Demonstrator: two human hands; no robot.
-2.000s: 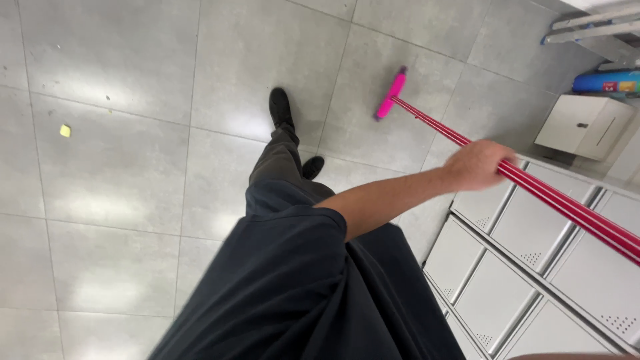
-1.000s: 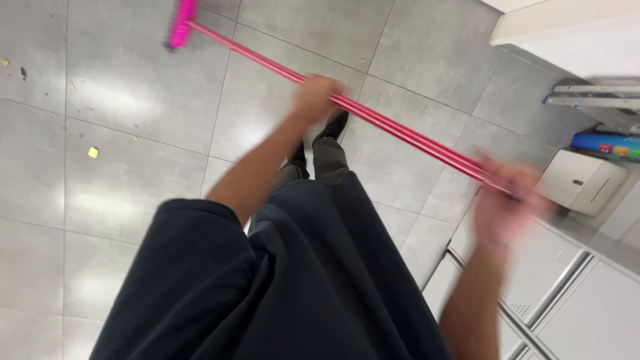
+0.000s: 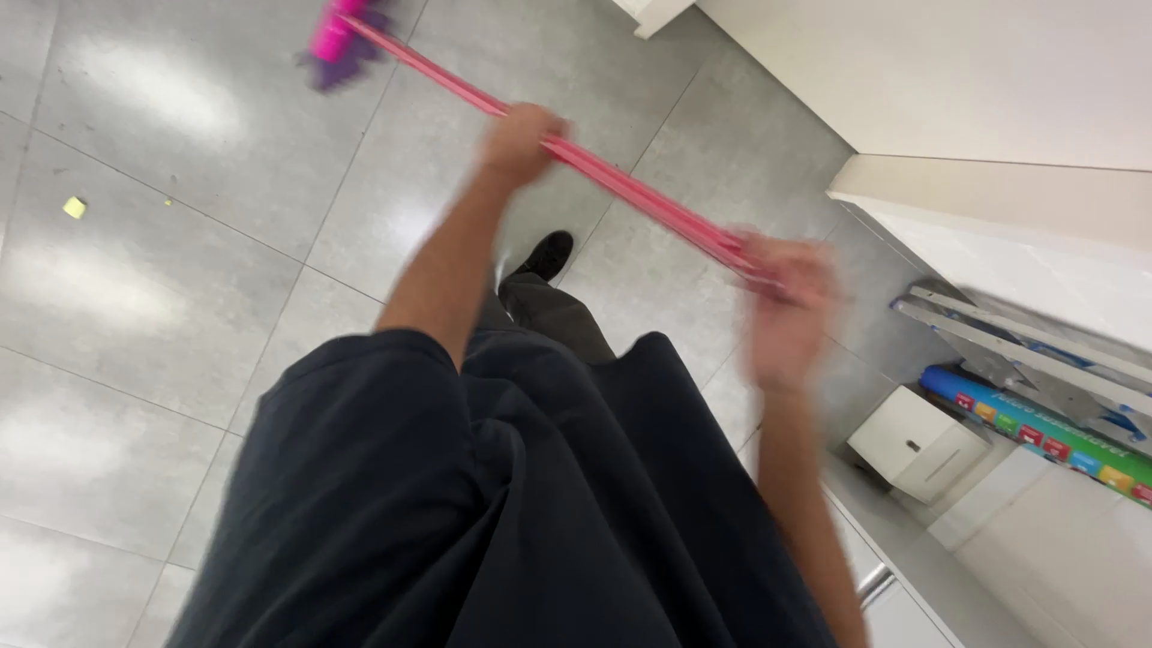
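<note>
Both of my hands grip the long red handle of a broom (image 3: 643, 196), which runs slantwise across the view. My left hand (image 3: 524, 144) is closed around the handle's middle, nearer the head. Toward its upper end, my right hand (image 3: 792, 283) holds the handle and is blurred by motion. The broom's bright pink head (image 3: 337, 31) with purple bristles (image 3: 346, 67) is at the top left, over the grey tiled floor; whether the bristles touch the floor cannot be told. A small yellow scrap (image 3: 75, 208) lies on the tiles at the left.
White furniture (image 3: 945, 81) stands at the upper right. Below it are a folded metal stepladder (image 3: 1035, 346), a colourful printed roll (image 3: 1035, 423) and a small white box (image 3: 918, 443). White lockers (image 3: 909, 616) are at the lower right. My black shoe (image 3: 549, 255) is on the floor.
Two seconds ago only one hand was seen on the broom handle; a second ago both were on it. The view has shifted, and more of the white furniture now shows.
</note>
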